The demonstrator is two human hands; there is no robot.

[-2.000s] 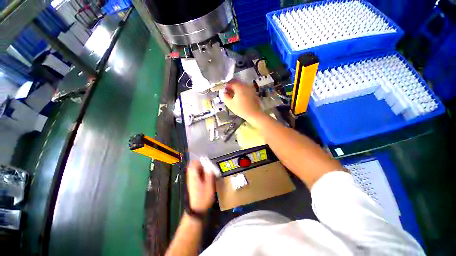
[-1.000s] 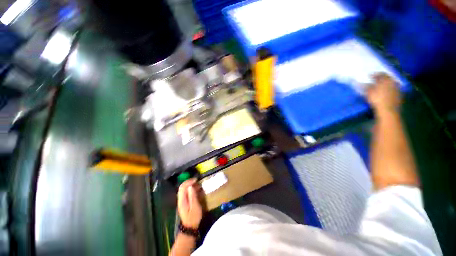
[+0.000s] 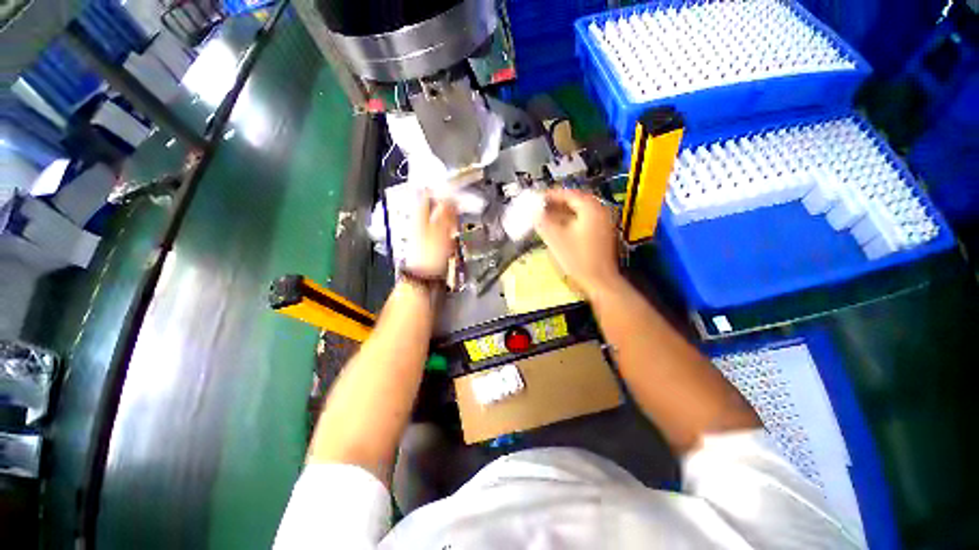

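Observation:
My right hand (image 3: 578, 234) holds a white plastic housing (image 3: 523, 215) by its fingers over the machine bed, right of the fixture. My left hand (image 3: 433, 239) is at the fixture's left side, its fingers at a white piece (image 3: 469, 202) under the horn; blur hides whether it grips it. The silver horn (image 3: 446, 124) stands above, with crumpled white film around it. White housings (image 3: 497, 385) lie on the brown cardboard sheet (image 3: 548, 400) in front of the panel.
Yellow-black posts (image 3: 653, 177) flank the bed, the other at left (image 3: 322, 309). Blue trays (image 3: 751, 263) of upright white housings are stacked at right, a lower tray (image 3: 794, 414) below them. A red stop button (image 3: 519, 339) is on the panel. A green conveyor (image 3: 247, 290) runs at left.
My right hand has come back from the blue tray to the bed with a housing. My left hand has moved from the front panel up to the fixture. The view has swung back.

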